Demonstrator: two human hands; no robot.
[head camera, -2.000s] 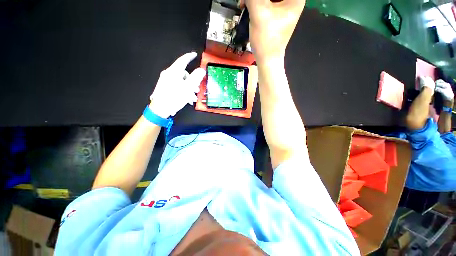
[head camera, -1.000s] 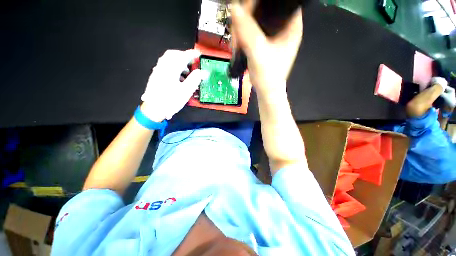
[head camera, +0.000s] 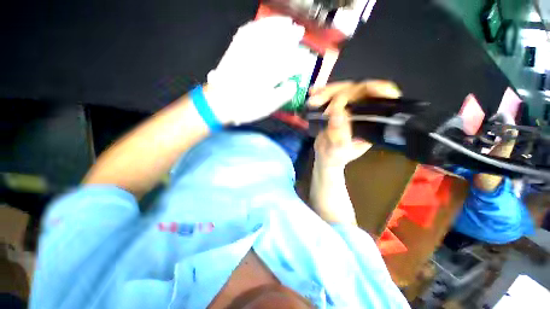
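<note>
A circuit board unit (head camera: 298, 92), green with a dark rim, lies on a red-orange foam pad (head camera: 293, 119), blurred and largely covered by my gloved left hand (head camera: 259, 71). My left hand, with a blue strap at the wrist, lies over the unit's left part; its fingertips are hard to make out. My bare right hand (head camera: 341, 114) is at the unit's right edge, its fingers around the black electric screwdriver (head camera: 377, 114). The screwdriver lies nearly level, its tip end towards the unit, with a light cable running off to the right.
The screw feeder (head camera: 319, 9) is blurred at the top, beyond the unit. An open carton (head camera: 356, 181) with red-orange foam pads (head camera: 422, 196) stands at the right. A pink pad (head camera: 471, 114) lies on the black mat (head camera: 416, 54). Another person's blue sleeve (head camera: 491, 211) shows at far right.
The view has turned and shifted. My right hand has come from beyond the unit down to its right side, and the screwdriver now lies sideways. My left hand now covers much of the unit.
</note>
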